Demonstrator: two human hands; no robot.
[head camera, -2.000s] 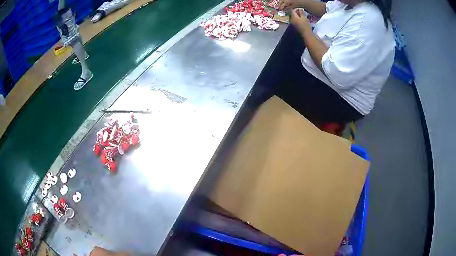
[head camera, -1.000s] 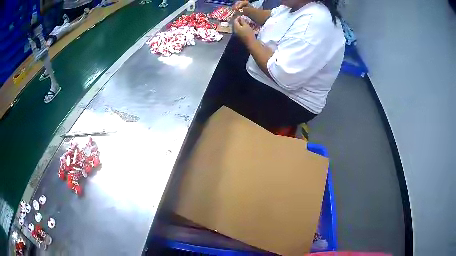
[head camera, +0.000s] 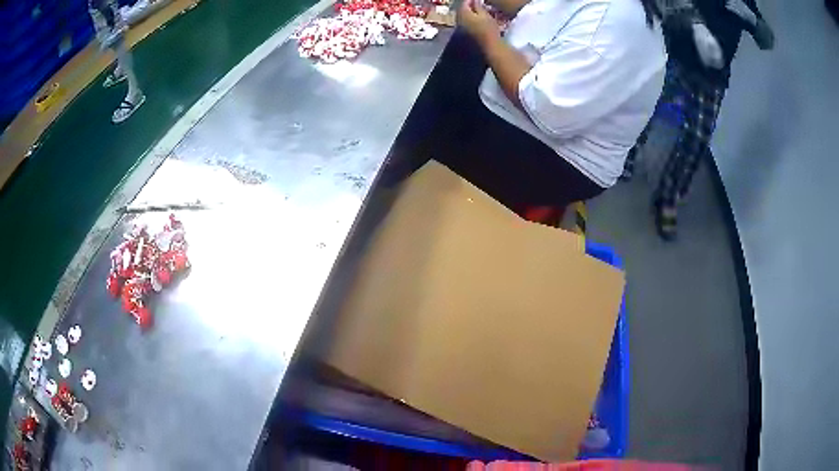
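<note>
Neither of my hands is in the picture. A small pile of red-and-white figurines lies on the shiny metal bench at the left. Several white base discs lie loose near the bench's left edge. A few red-and-white pieces lie by the discs, with a round translucent piece beside them. More red pieces are cut off at the lower left rim. A thin dark rod lies behind the figurine pile.
A large cardboard sheet covers a blue crate right of the bench. A seated person in a white shirt works by a larger red-and-white pile. Another person in checked trousers is at the upper right. Pink cloth shows at the bottom edge.
The view has swung right, so the bench items sit further left. Skin seen at the bottom edge earlier is gone. A person in checked trousers has appeared at the upper right.
</note>
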